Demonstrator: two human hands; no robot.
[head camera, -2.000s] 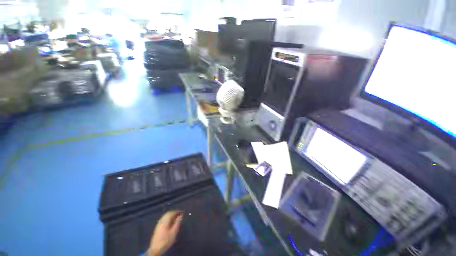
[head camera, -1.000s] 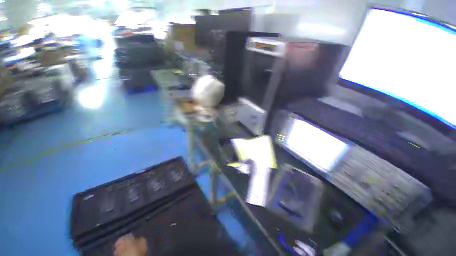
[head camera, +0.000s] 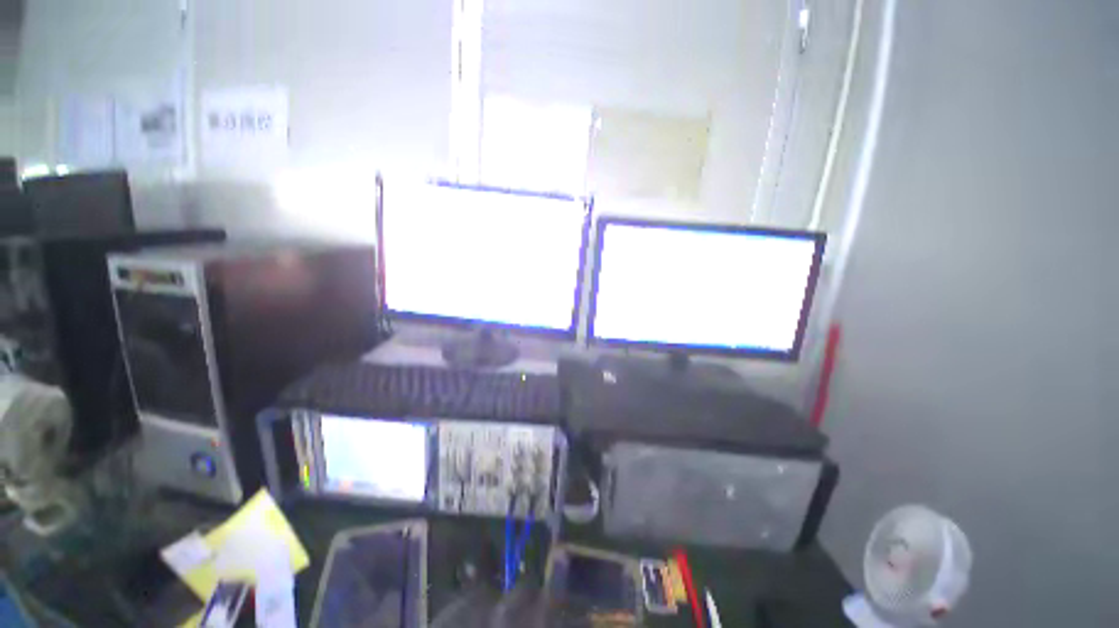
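Observation:
Neither of my hands can be made out. A blurred dark shape at the bottom edge, between the plates, is too unclear to name. The left coupling plate (head camera: 368, 577), dark with a pale border, lies on the bench and is cut off by the bottom edge. The right coupling plate (head camera: 595, 579) lies right of the blue cables (head camera: 515, 552). These cables hang from the front of the radio communication tester (head camera: 497, 466), whose screen is lit. A small dark mouse-like object (head camera: 468, 572) sits beside the left plate.
Yellow and white papers (head camera: 252, 546) and a small card (head camera: 226, 604) lie at left. A computer tower (head camera: 178, 368) and a white fan (head camera: 37, 429) stand left. Two lit monitors (head camera: 485, 258) stand behind. A grey instrument (head camera: 712, 491), red stick (head camera: 691, 589) and another fan (head camera: 914, 564) are at right.
The view has swung right and up from the black tray to the bench and wall. The hand over the tray and the blue sleeve near the plates no longer show.

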